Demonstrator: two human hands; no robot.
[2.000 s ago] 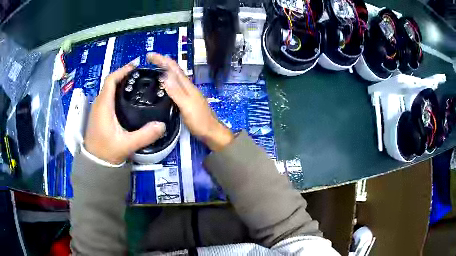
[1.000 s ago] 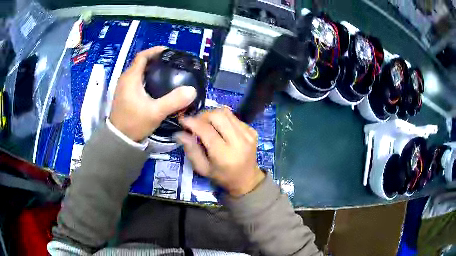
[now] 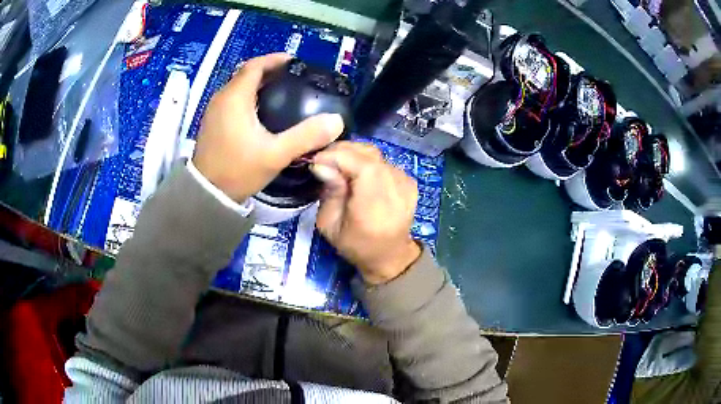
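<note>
A PTZ dome camera with a glossy black ball cover (image 3: 304,102) sits on the blue printed work mat (image 3: 178,59). My left hand (image 3: 245,130) holds the ball cover from the left, thumb across its front. My right hand (image 3: 368,201) is at the gap between the cover and the lower black shell, its fingertips pinched at thin reddish wires (image 3: 304,160). The white housing edge (image 3: 277,211) shows below. The inside of the ball is mostly hidden by the cover and my hands.
The black electric screwdriver (image 3: 415,59) hangs before the metal screw feeder (image 3: 435,106). Several open units with wires (image 3: 506,122) stand at right, one with a white bracket (image 3: 585,245). A clear plastic bag (image 3: 95,110) lies left. A cardboard box (image 3: 565,367) is below; a person's sleeve (image 3: 707,339) shows at lower right.
Since two seconds ago, the ball cover has tilted, and my right hand has moved from its top to the wires at the gap. The view has turned towards the right.
</note>
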